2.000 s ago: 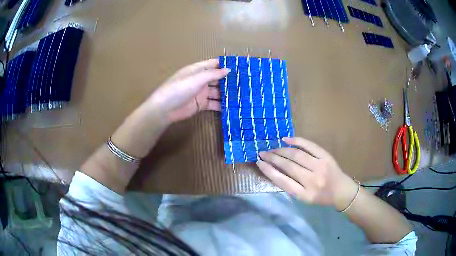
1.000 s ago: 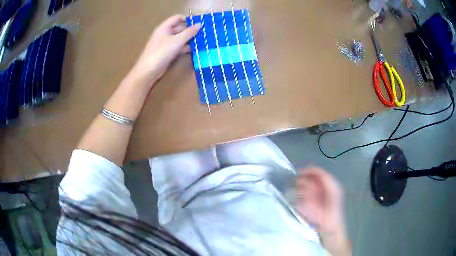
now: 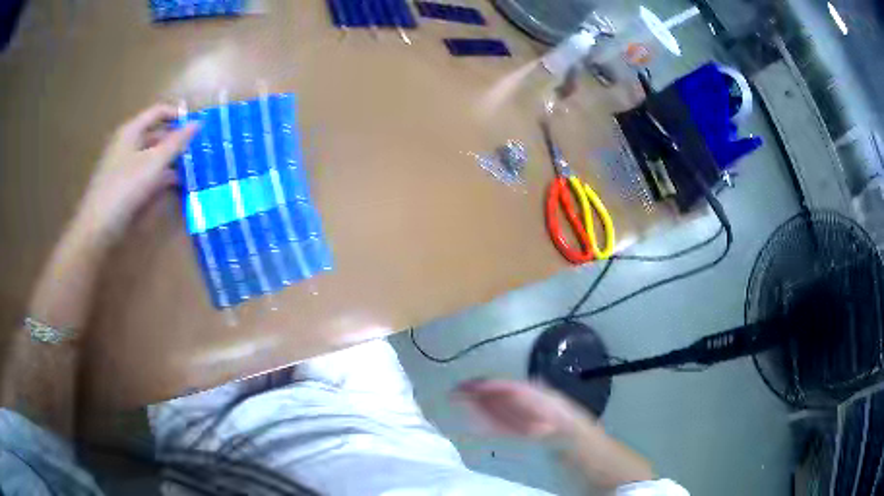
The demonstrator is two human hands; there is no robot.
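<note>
A bright blue cell string (image 3: 254, 232) with pale ribbon lines lies tilted on the brown table, its ribbon ends sticking out at the near and far edges. One band across its middle looks lighter. My left hand (image 3: 145, 160) is at its upper left corner, thumb on top and fingers at the edge, partly hidden. My right hand (image 3: 519, 407) is blurred, off the table beyond its front edge, beside my lap. No object shows in it, but its finger state is unclear.
Red-and-yellow-handled scissors (image 3: 579, 218) lie near the right edge, beside small silvery scraps (image 3: 506, 162). A blue and black iron stand (image 3: 678, 136) is at the right corner. Narrow cell strips (image 3: 477, 46) lie far side. A fan (image 3: 824, 310) stands on the floor.
The view has swung right. My right hand has left the cell string and moved off the table. My left hand remains at the string's upper left corner.
</note>
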